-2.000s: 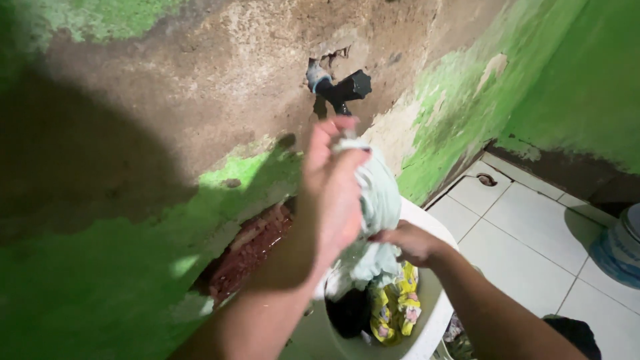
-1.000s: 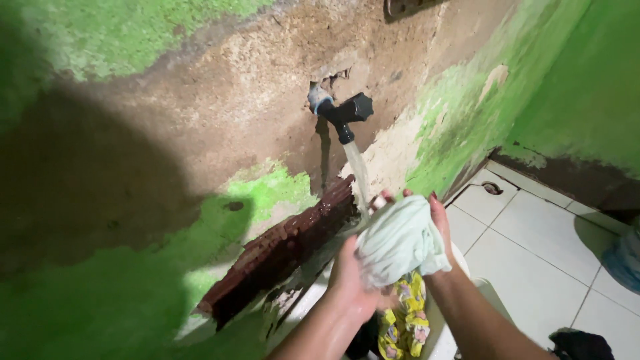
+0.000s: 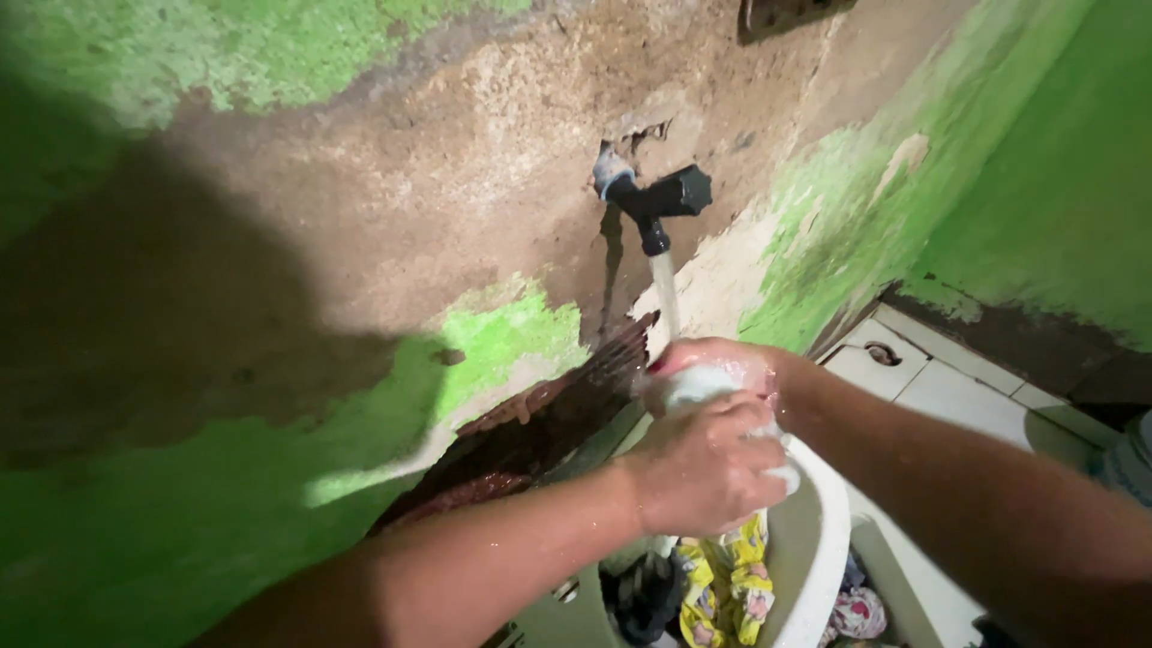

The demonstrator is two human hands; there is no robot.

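Water runs from a black plastic tap (image 3: 661,202) on the wall onto my hands. My left hand (image 3: 711,463) is closed around a bunched pale cloth (image 3: 704,385). Gripping the same cloth from the far side, my right hand (image 3: 729,360) is right under the stream. Most of the cloth is hidden between my fingers. Below them, a white basin (image 3: 832,531) holds a yellow patterned cloth (image 3: 751,576) and a black cloth (image 3: 641,594).
Peeling green paint covers parts of the wall (image 3: 360,243), with a dark broken hollow (image 3: 558,409) behind my left forearm. At right are white floor tiles (image 3: 958,405), a drain hole (image 3: 883,354) and a bluish container (image 3: 1129,459). More laundry (image 3: 858,614) lies beside the basin.
Two seconds ago the pale cloth hung long from my raised left hand; one second ago it was a loose bundle in both palms. Now both hands are closed tightly around it under the water.
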